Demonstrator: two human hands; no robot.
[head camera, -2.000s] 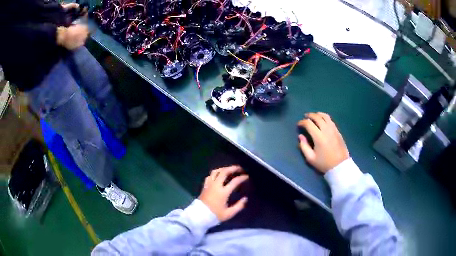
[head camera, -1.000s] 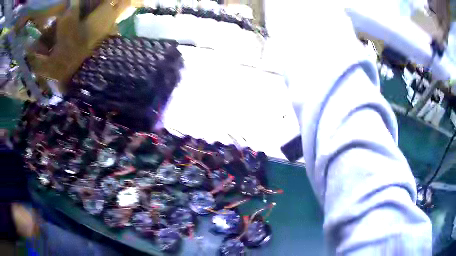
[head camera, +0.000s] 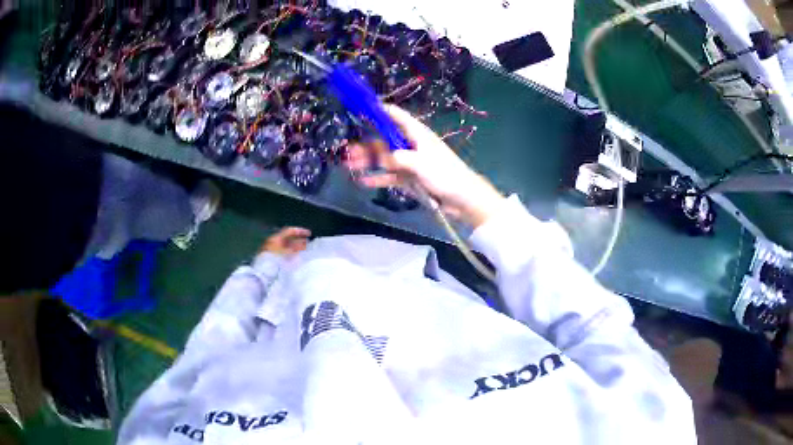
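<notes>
My right hand (head camera: 426, 165) is closed around a bright blue tool (head camera: 365, 102), with a thin pale tip pointing to the upper left over the pile. A pale cord hangs from the tool's rear end. Many small round black units (head camera: 265, 143) with silvery faces and thin red wires lie massed on the green bench (head camera: 522, 130). Whether the tip touches a unit cannot be told. My left hand (head camera: 287, 241) is low at the bench's near edge, partly hidden by its sleeve and slightly blurred; its fingers are unclear.
A white sheet (head camera: 543, 69) with a dark phone-like slab (head camera: 523, 51) lies behind the pile. A silver-white fixture (head camera: 609, 161) and black parts stand on the right. A pale hose (head camera: 593, 56) loops past the fixture. A person's dark clothing (head camera: 52, 191) and a blue stool (head camera: 113, 278) are at left.
My right hand was empty over the bench, then reached out with its hand beyond the picture; it now holds the blue tool over the pile. The camera view has swung.
</notes>
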